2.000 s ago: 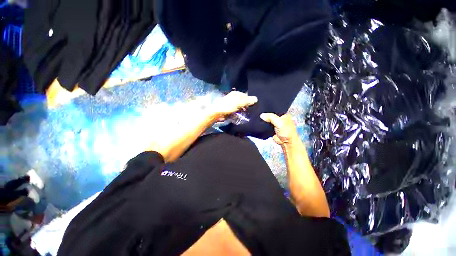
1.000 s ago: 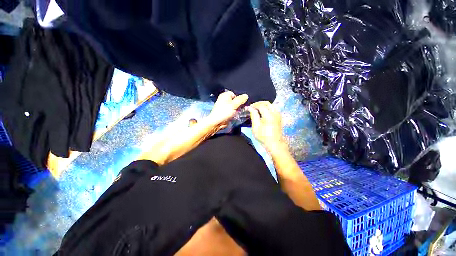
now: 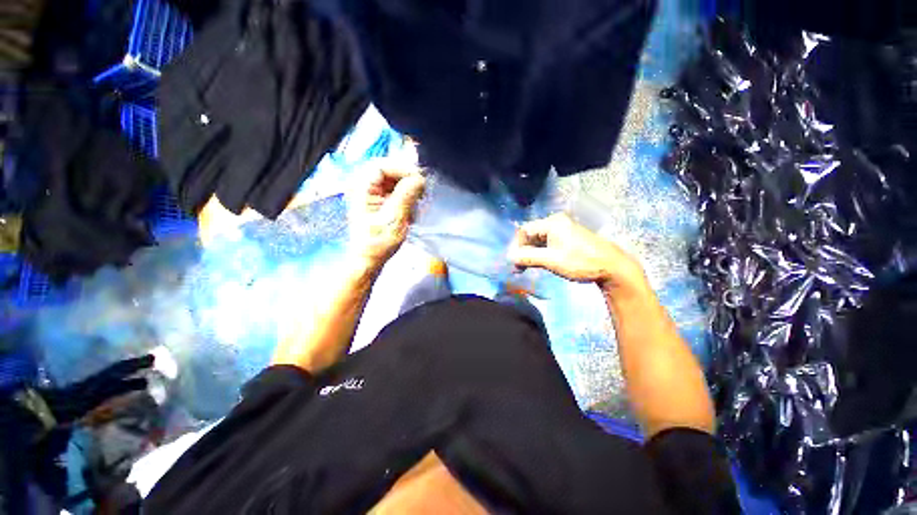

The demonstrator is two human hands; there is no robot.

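Observation:
A dark navy jacket hangs in front of me with small shiny buttons down its front. Clear thin plastic is spread just below its hem, between my hands. My left hand is left of the hem, fingers curled on the plastic's left edge. My right hand is right of centre, fingers pinched on the plastic's right side. The plastic's upper edge near the hem is hard to make out. The jacket's top is out of the picture.
An unbagged pile of dark garments hangs over a board at upper left, beside blue crates. A glossy pile of bagged garments fills the right side. Dark cloth and mixed items lie at lower left on the blue floor.
My hands were close together at the jacket's hem with the plastic bunched between them. They have moved apart, and the plastic is stretched out below the hem. The view has also shifted.

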